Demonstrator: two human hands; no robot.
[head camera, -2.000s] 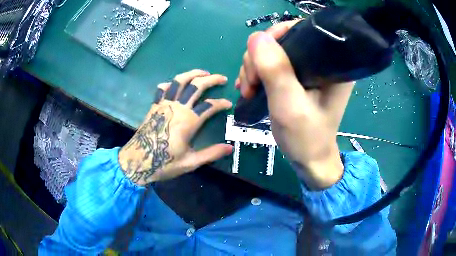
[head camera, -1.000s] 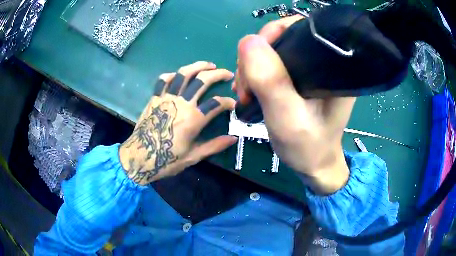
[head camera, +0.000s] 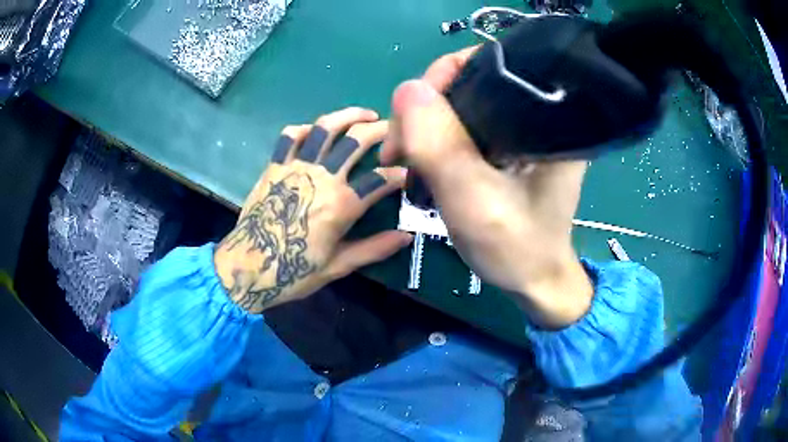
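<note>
The white plastic housing (head camera: 422, 221) lies on the green mat, its two legs pointing towards me. My left hand (head camera: 315, 203), with grey-black tape on its fingers, holds the left end of the housing between thumb and index finger. My right hand (head camera: 488, 207) is closed around the thick black electric screwdriver (head camera: 562, 86), whose lower end is over the housing. My right hand and the screwdriver cover the housing's right and upper parts; the screwdriver's tip is hidden. An off-white lead cable (head camera: 613, 228) shows to the right of my right hand.
The screw bag (head camera: 216, 52) lies at the upper left. Dark modules (head camera: 455, 27) lie at the back. White flecks (head camera: 661, 173) and a crumpled clear bag (head camera: 726, 125) are at right. A slim silver blade (head camera: 617, 250) lies by my right sleeve. A blue-rimmed tray (head camera: 750, 319) stands far right, the black cord curving before it.
My left thumb and index finger have moved in to the housing's left end. My right hand and the screwdriver have shifted slightly left, covering more of the housing. The screwdriver's hook has swung.
</note>
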